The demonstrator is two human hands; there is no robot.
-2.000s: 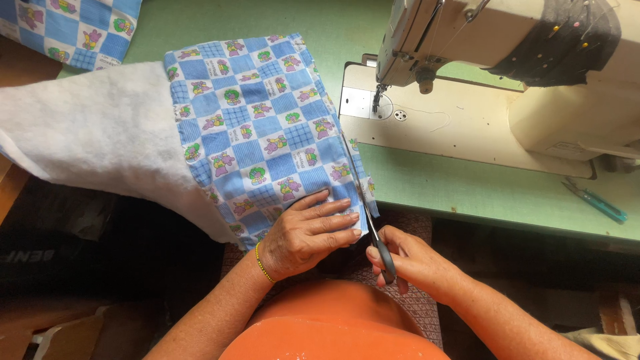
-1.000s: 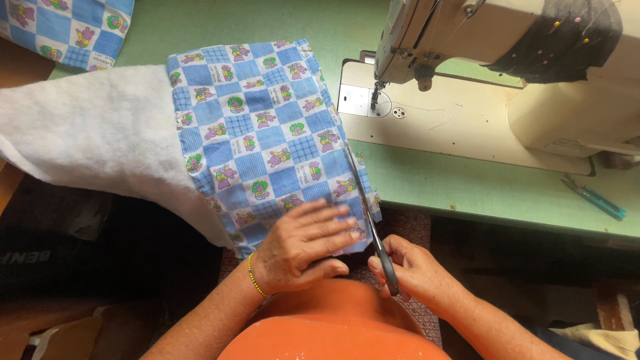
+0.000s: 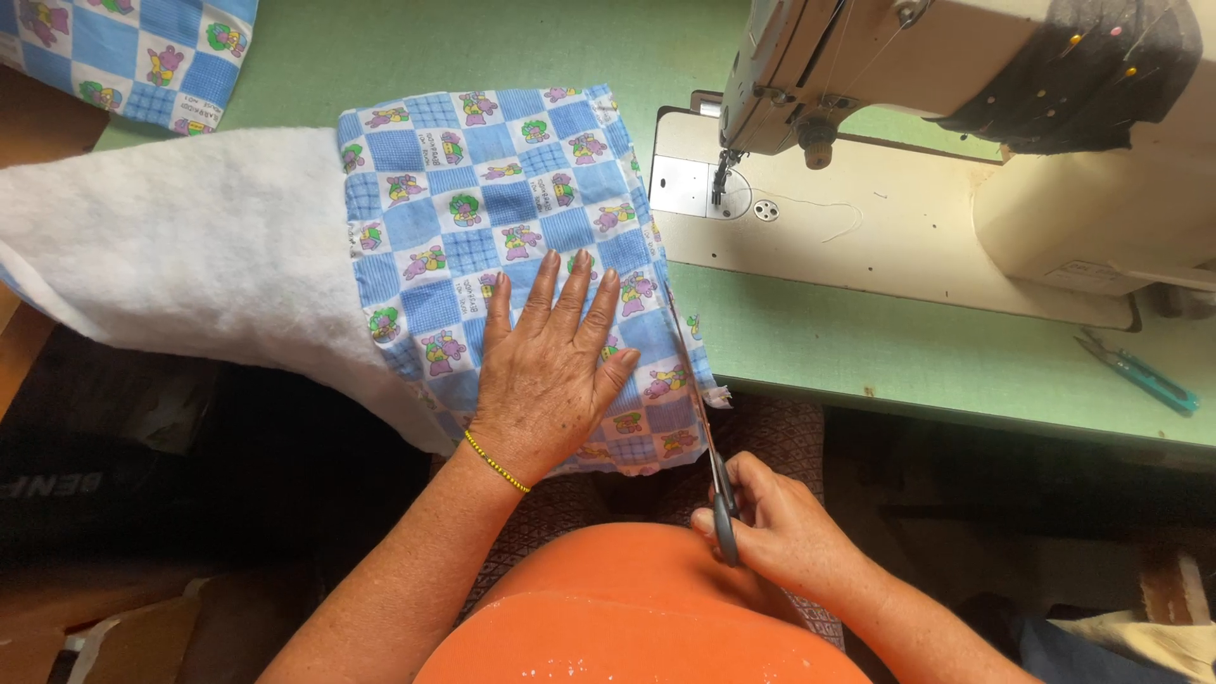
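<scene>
Blue-and-white checked fabric [image 3: 513, 218] printed with small animals lies over the table's front edge, its lower part hanging toward my lap. White batting [image 3: 190, 237] extends from its left side. My left hand [image 3: 551, 380] rests flat on the fabric, fingers spread, with a beaded bracelet at the wrist. My right hand [image 3: 774, 518] grips the dark handles of long scissors [image 3: 724, 513]. Their blades run up along the fabric's right edge, where a narrow strip [image 3: 719, 394] of fabric sticks out beyond them. How far apart the blades are is hard to tell.
A sewing machine [image 3: 1045, 190] stands on the green table [image 3: 950, 370] at the right, with pins in dark cloth [image 3: 1092, 76] around its arm. Teal thread snips [image 3: 1145, 375] lie near the front edge. More checked fabric [image 3: 142, 57] lies at the upper left.
My left hand has moved up from the fabric's lower edge and now lies flat with fingers spread. The right hand still holds the scissors at the right edge.
</scene>
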